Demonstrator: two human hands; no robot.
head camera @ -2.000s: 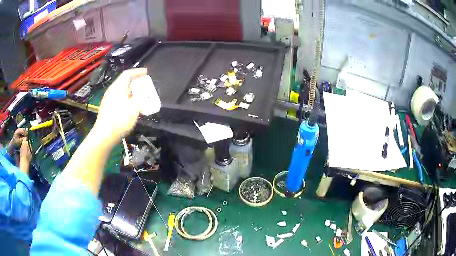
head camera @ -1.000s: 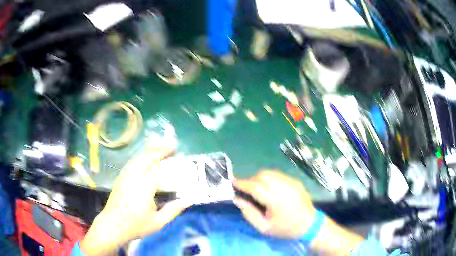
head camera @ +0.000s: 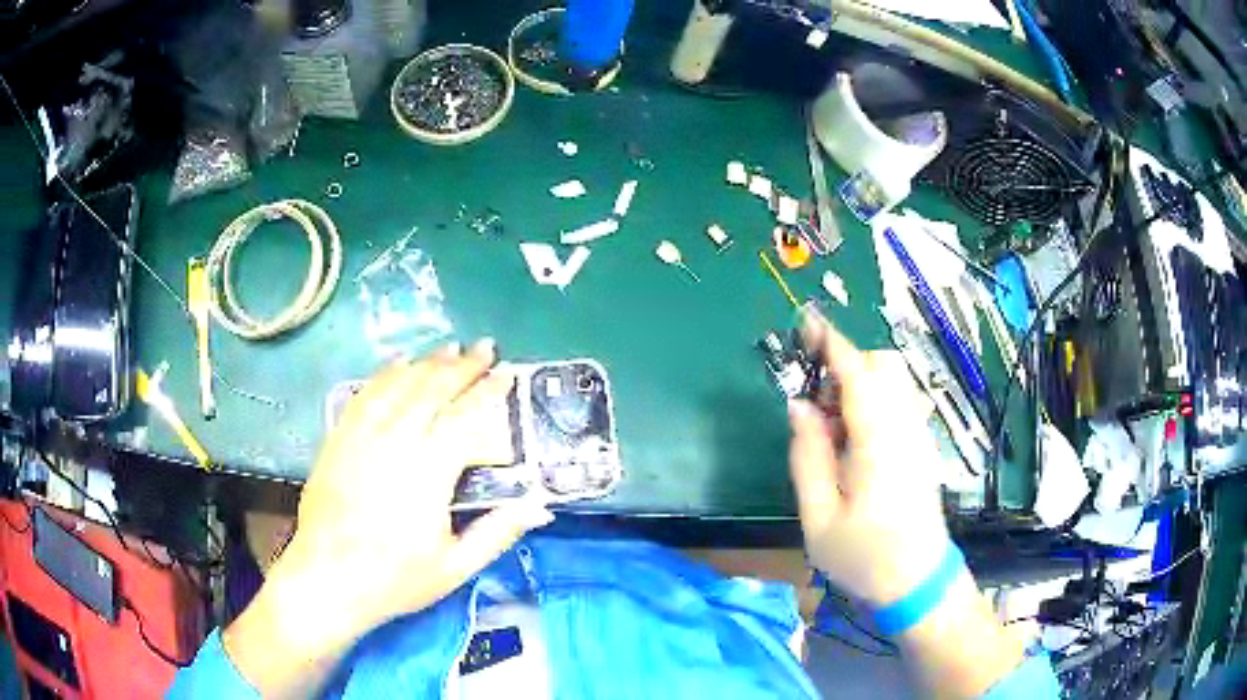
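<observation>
A phone housing [head camera: 572,427] with a silver-white rounded frame lies at the mat's near edge, its dark camera area to the right. My left hand [head camera: 410,472] lies over its left and middle part, fingers spread, holding it down on the mat. My right hand [head camera: 864,472] is to the right, over a cluster of small dark and silver phone parts [head camera: 790,367]. Its fingertips are at these parts; whether they grip one is hidden and blurred.
A cream tape roll [head camera: 219,274], clear bag [head camera: 404,304] and yellow-handled tool [head camera: 201,335] lie left. White scraps [head camera: 591,230] lie mid-mat, screw tins [head camera: 451,93] at the back. A blue pen-like tool [head camera: 933,308], white tape roll [head camera: 875,130] and black fan [head camera: 1009,178] are right.
The phone housing has gone from being held up between both hands to lying at the mat's edge under my left hand. My right hand has moved away from it, right and up, to the small parts.
</observation>
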